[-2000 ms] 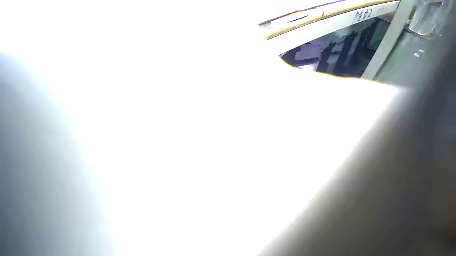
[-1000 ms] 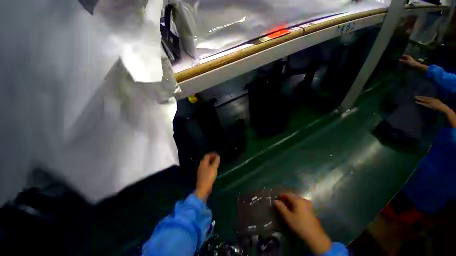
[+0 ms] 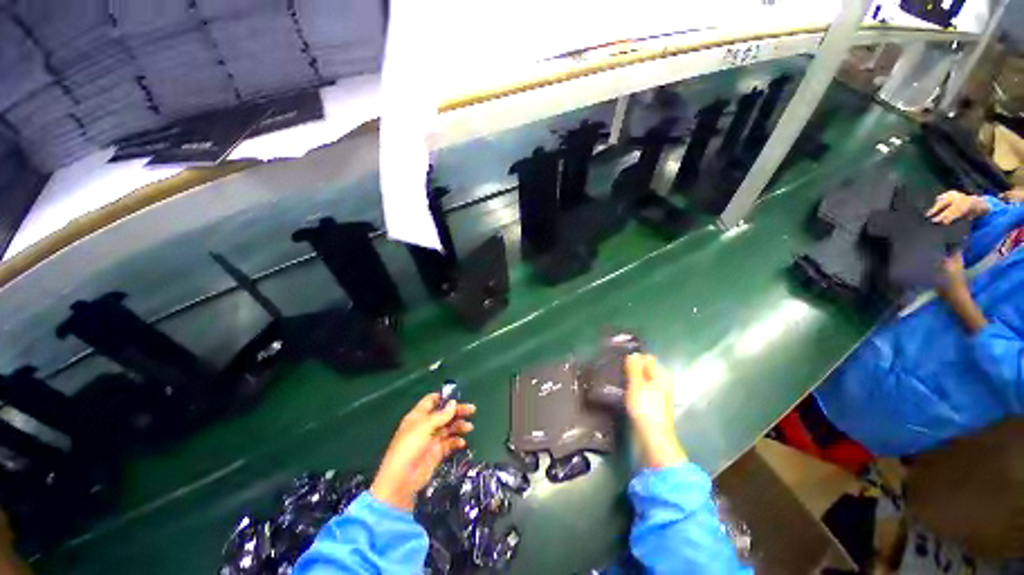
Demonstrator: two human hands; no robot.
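Observation:
My left hand [image 3: 424,447] holds a small shiny bagged accessory [image 3: 449,391] at its fingertips, above a glittering heap of bagged accessories [image 3: 466,505]. My right hand [image 3: 651,404] holds a dark booklet [image 3: 610,371], slightly blurred, at the right side of a low booklet pile [image 3: 544,407] on the green belt. A few bagged pieces lie at the near edge of the pile. Open black boxes [image 3: 477,281] with upright flaps stand in a row along the belt's far side.
A white-covered shelf [image 3: 674,70] with a yellow-brown edge runs above the belt, with a hanging white sheet [image 3: 407,146], dark flat sheets [image 3: 213,129] and stacked pieces [image 3: 146,56]. A grey post [image 3: 792,118] stands on the belt. A person in blue [image 3: 932,359] handles black boxes at right.
The white sheet blocks much less of the view. My right hand has lifted a booklet. My left hand has moved back from the boxes and now holds a bagged accessory.

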